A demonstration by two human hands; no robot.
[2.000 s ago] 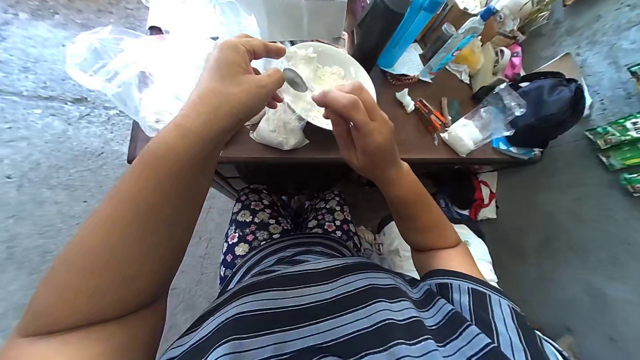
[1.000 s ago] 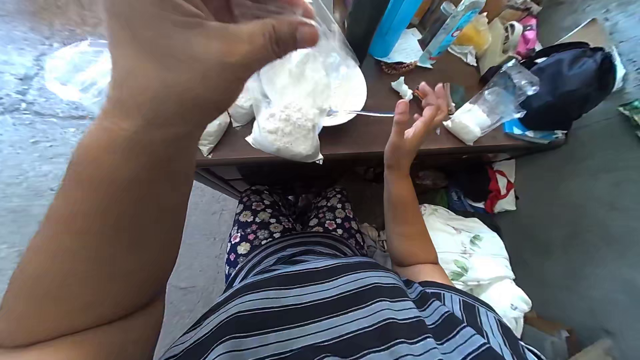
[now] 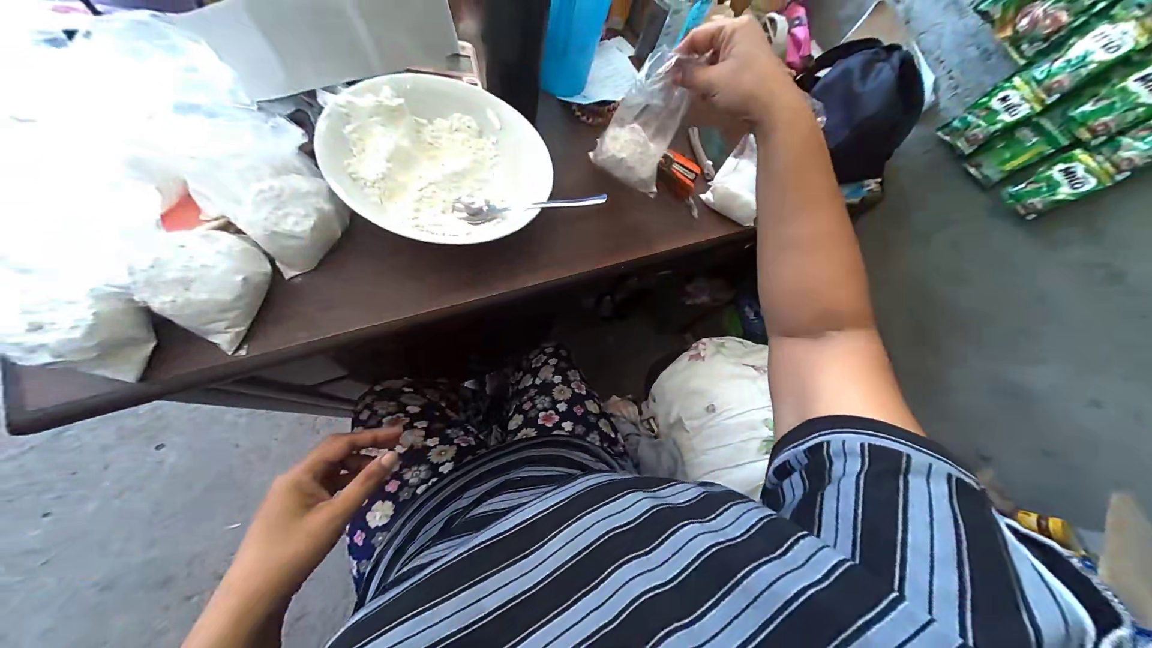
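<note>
My right hand [image 3: 733, 72] pinches the top of a small clear plastic bag [image 3: 641, 135] with some white powder at its bottom, above the right part of the dark table. My left hand [image 3: 328, 495] is low by my lap, fingers apart, holding nothing. A white bowl [image 3: 526, 166] of white powder stands left of the bag, and a metal spoon [image 3: 567, 202] rests in it with its handle over the rim. Powder-filled plastic bags [image 3: 292, 216] lie left of the bowl, the nearest ones at the edge of the table [image 3: 432, 279].
Behind the bowl stand a black cylindrical container [image 3: 513, 54] and a blue one [image 3: 571, 45]. An orange object [image 3: 679, 171] and another bag of white powder [image 3: 736, 184] lie beside my right forearm. A dark blue bag [image 3: 868, 99] is farther right, with green Milo sachets [image 3: 1062, 126] beyond.
My left hand has come down from above the table to my lap and let go of the powder bag it held. My right hand, empty one second ago, now holds a small bag.
</note>
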